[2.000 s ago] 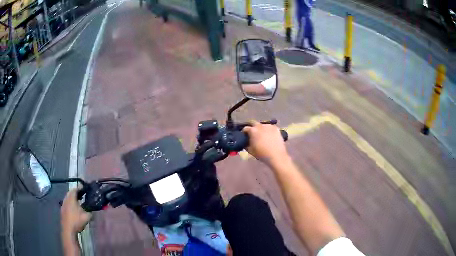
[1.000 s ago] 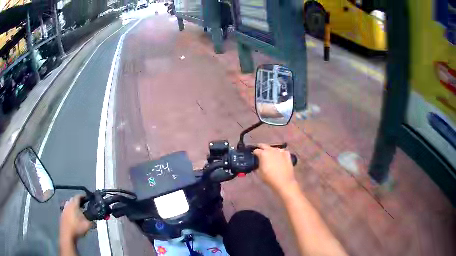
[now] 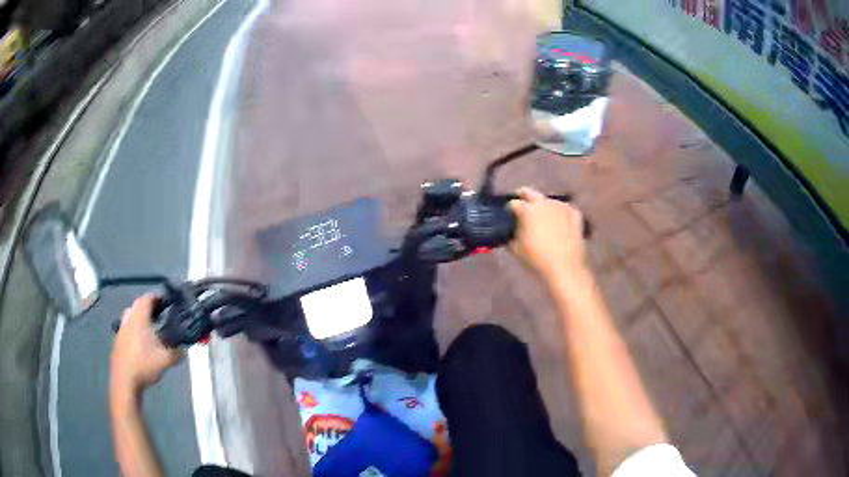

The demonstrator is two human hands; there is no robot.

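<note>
My right hand (image 3: pixel 551 233) is closed round the right throttle grip, whose black end (image 3: pixel 586 226) shows past it. My left hand (image 3: pixel 144 347) is closed round the left handlebar grip, mostly hidden by the hand. Between them sit the black switch housings (image 3: pixel 488 224), the dark dashboard (image 3: pixel 318 244) with blurred glowing marks, and a bright white panel (image 3: pixel 336 308) below it. A light blue and white printed bag (image 3: pixel 323 399) with a dark blue pouch (image 3: pixel 380 445) on top lies in front of my knees.
A right mirror (image 3: pixel 570 93) and a blurred left mirror (image 3: pixel 61 261) stand on stalks. Reddish paving (image 3: pixel 372 112) lies ahead. A white line (image 3: pixel 210 168) and grey lane (image 3: pixel 140 186) run at left. A green-framed printed panel (image 3: pixel 745 102) stands at right.
The view has tilted down, showing more of the bag and pouch. The yellow vehicle and green posts have left view; a printed panel now stands at right. Both hands stay on the grips.
</note>
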